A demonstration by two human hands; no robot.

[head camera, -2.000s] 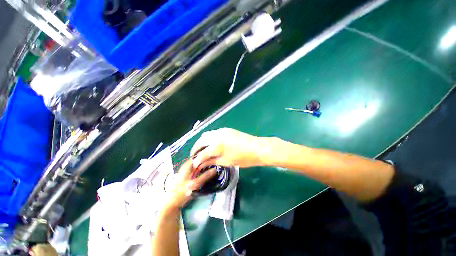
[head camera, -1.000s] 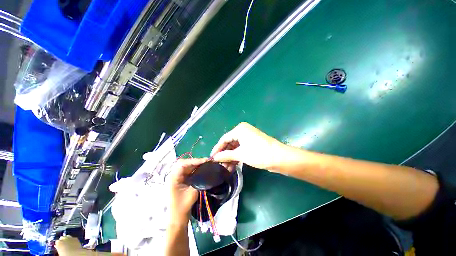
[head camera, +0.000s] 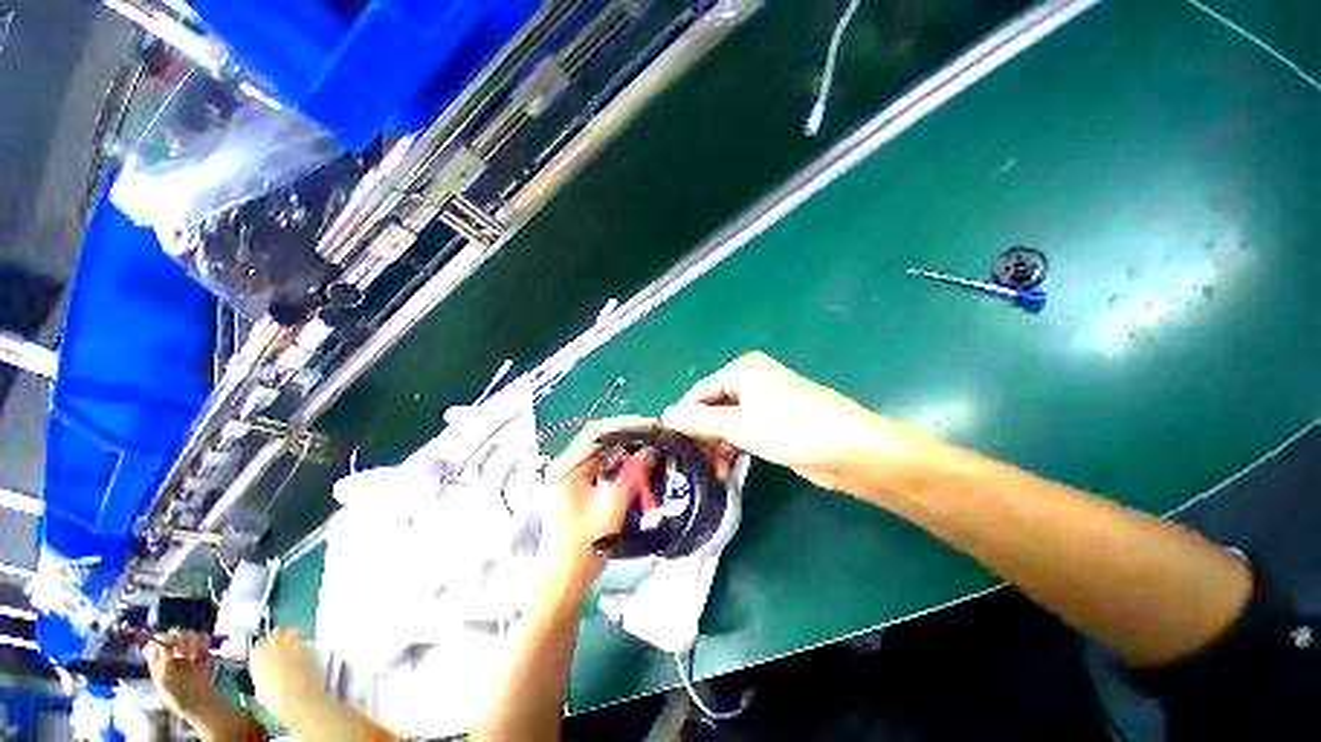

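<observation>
A round black front housing (head camera: 706, 503) sits open at the mouth of a white camera housing (head camera: 677, 599), with red wires and white plugs inside it. My left hand (head camera: 583, 500) holds the black housing at its left side. My right hand (head camera: 764, 416) is closed at its upper right rim, fingertips close to my left fingers. What lies under the fingertips is hidden. A thin red and dark wire (head camera: 587, 416) sticks out behind my left hand. A white tail cable (head camera: 710, 706) hangs from the white housing at the bench's front edge.
A white sheet (head camera: 391, 638) with white parts lies left. A black spoked ring (head camera: 1021, 265) and blue-ended screwdriver (head camera: 974, 286) lie right. Beyond the dark green belt (head camera: 659, 189) are metal rails, blue bins (head camera: 131, 326) and a clear bag (head camera: 239, 189). Another person's hands (head camera: 283, 674) show lower left.
The dark round face over the opening has tilted away, and the black housing's inside now shows. The red wires that hung out in front now lie within it. Another person's second hand has appeared.
</observation>
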